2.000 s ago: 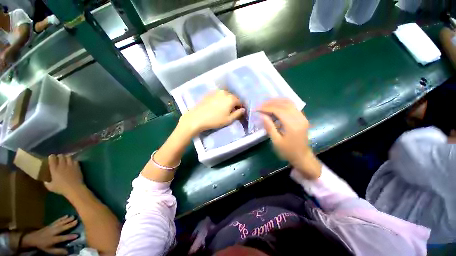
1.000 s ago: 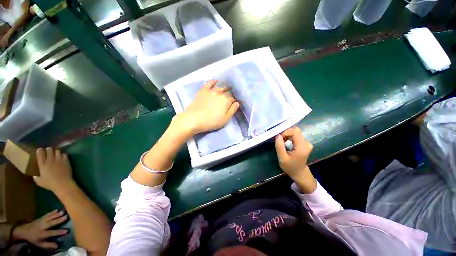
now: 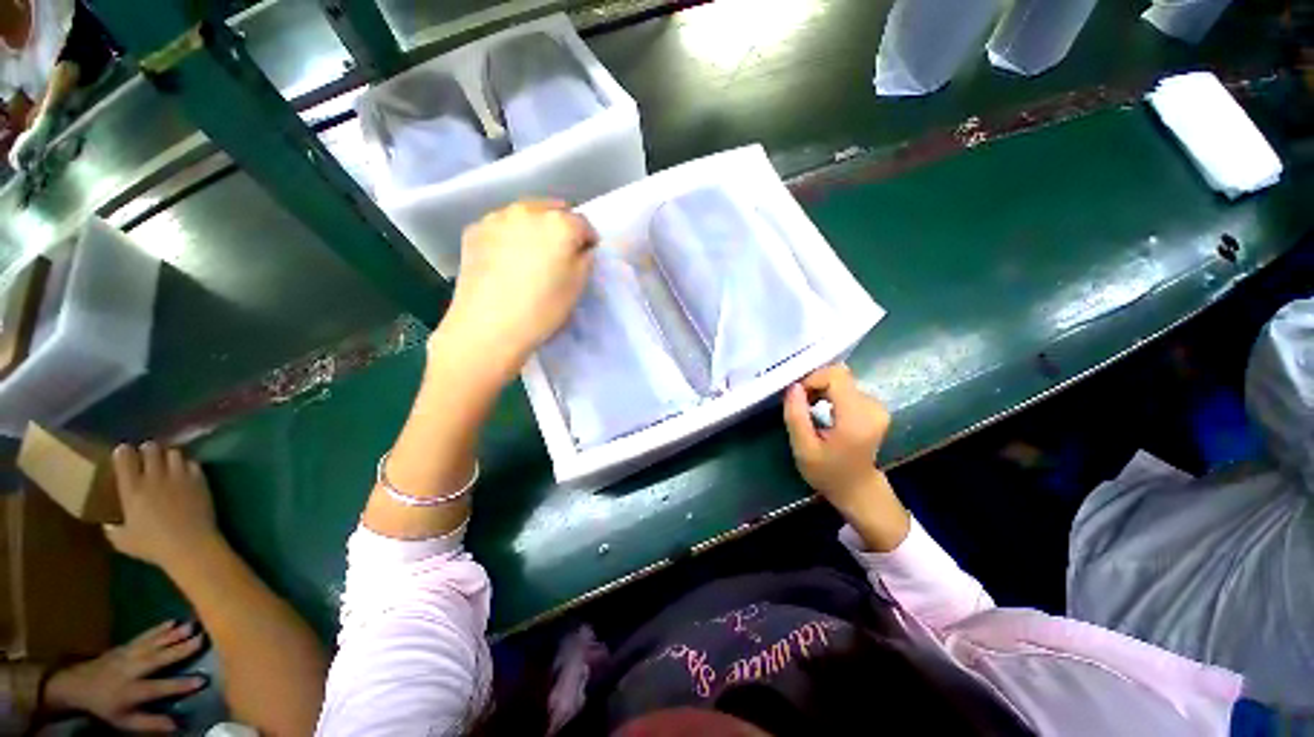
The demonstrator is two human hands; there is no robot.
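A white foam box [image 3: 578, 464] lies slightly turned on the green bench in front of me. Two bagged units lie side by side in it, a left wrapped unit [image 3: 613, 367] and a right wrapped unit [image 3: 728, 274]. My left hand [image 3: 519, 281] has its fingers curled at the box's upper left edge and hides that corner; whether it pinches the rim or the bag cannot be told. My right hand [image 3: 836, 432] is closed around a small whitish object [image 3: 821, 413] at the box's near right edge.
A second foam box [image 3: 519, 180] with two wrapped units stands behind, beside a green upright [image 3: 288, 159]. Pale bags [image 3: 930, 43] stand at the back. A folded white pile [image 3: 1218, 133] lies right. At left, a neighbour's hand touches a small carton [image 3: 69, 472]; another foam box [image 3: 108, 310] stands beyond.
My left hand has moved from between the units to the box's upper left edge. My right hand has drawn back from the units to the near edge and closed on the small object.
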